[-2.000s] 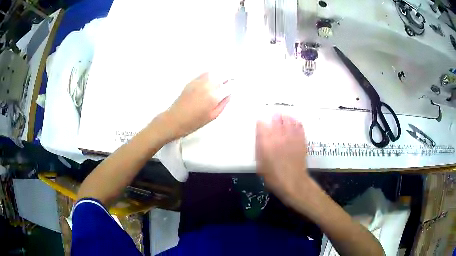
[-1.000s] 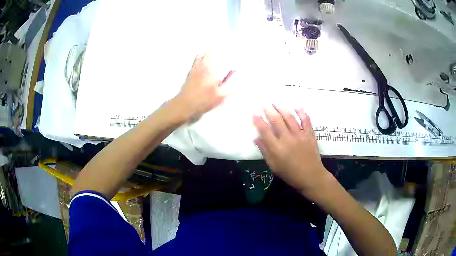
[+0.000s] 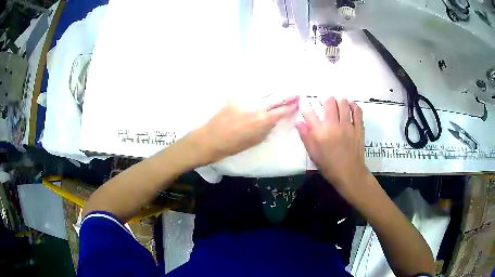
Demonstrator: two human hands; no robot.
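Observation:
A white fabric piece point(image 3: 271, 157) lies on the table's front edge below the machine and hangs slightly over it. Its upper outline is lost in glare. My left hand point(image 3: 244, 129) lies on the fabric from the left, fingers stretched to the right. My right hand point(image 3: 336, 138) lies beside it at the fabric's right side, palm down, fingers spread a little and pointing up. The two hands nearly meet at the fingertips. Whether the fingers pinch the cloth cannot be told. The presser foot and needle are washed out.
Black shears point(image 3: 404, 81) and small silver snips point(image 3: 462, 135) lie right of my hands. The machine head point(image 3: 423, 32) stands at top right, with a ribbed tension knob point(image 3: 332, 52). A ruler scale point(image 3: 401, 150) runs along the front edge. A white fabric bundle point(image 3: 59, 108) lies at left.
My left hand has moved right and slightly down towards my right hand. My right hand has moved slightly right and up. The fabric between them has shifted right.

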